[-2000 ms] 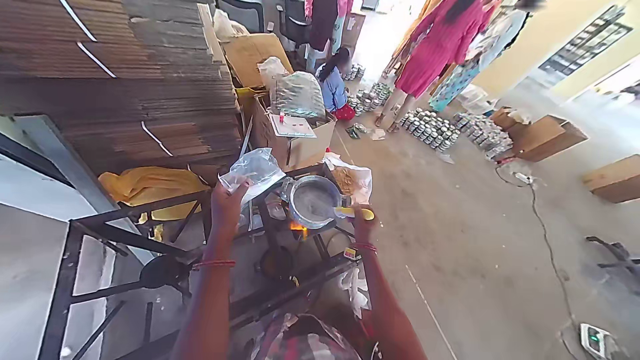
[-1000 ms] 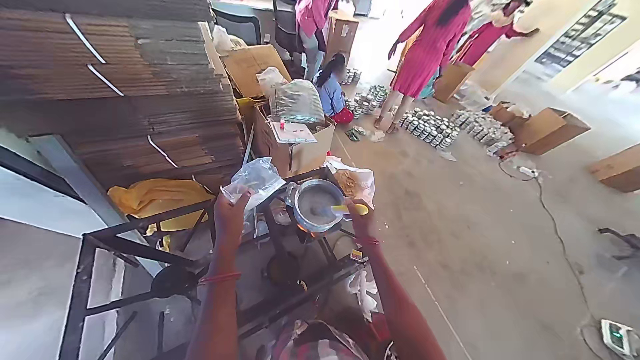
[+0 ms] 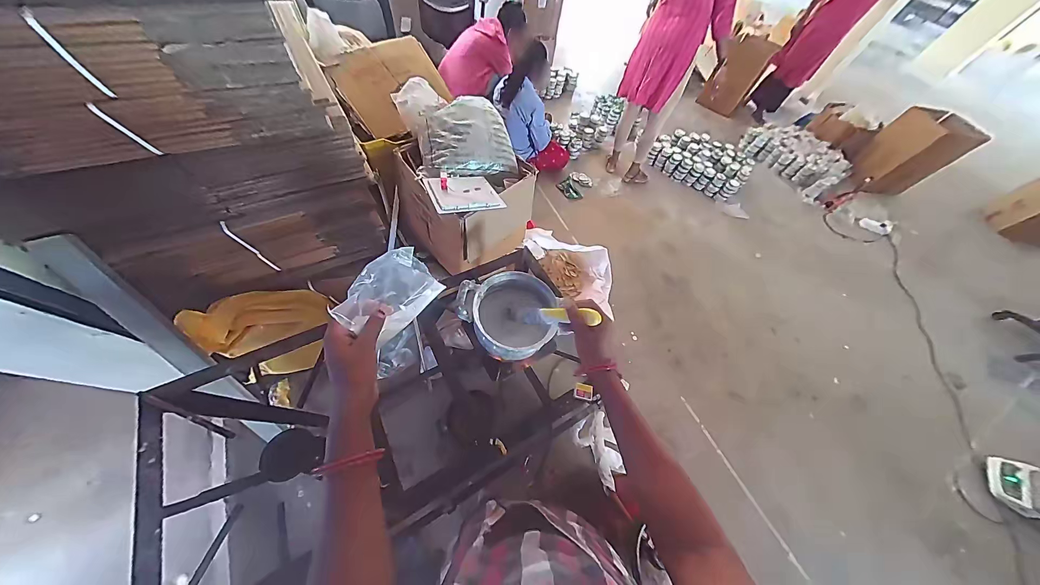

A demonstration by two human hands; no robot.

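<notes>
My left hand [image 3: 355,341] grips a clear plastic bag [image 3: 390,288] that bulges above the fingers. My right hand [image 3: 591,329] is closed on the yellow handle of a stirring tool [image 3: 561,316], whose far end dips into a metal pot [image 3: 513,351]. Greyish liquid [image 3: 508,305] fills part of the pot. The pot stands over a burner on a black metal stove frame [image 3: 455,357], with a little orange glow under it. Just behind the right hand lies an opened white bag [image 3: 597,264] with tan, dry-looking pieces [image 3: 563,272].
A cardboard box [image 3: 487,236] with a sack and a notebook stands beyond the pot. A yellow cloth or sack [image 3: 260,321] lies left. Rows of small cans [image 3: 703,166] and open cartons [image 3: 922,150] are on the floor. Several people are farther off. A cable [image 3: 918,305] runs along the right.
A person in pink now crouches beside the one in blue. Both my hands keep their holds, with the tool still in the pot. The flame under the pot shows less than two seconds ago.
</notes>
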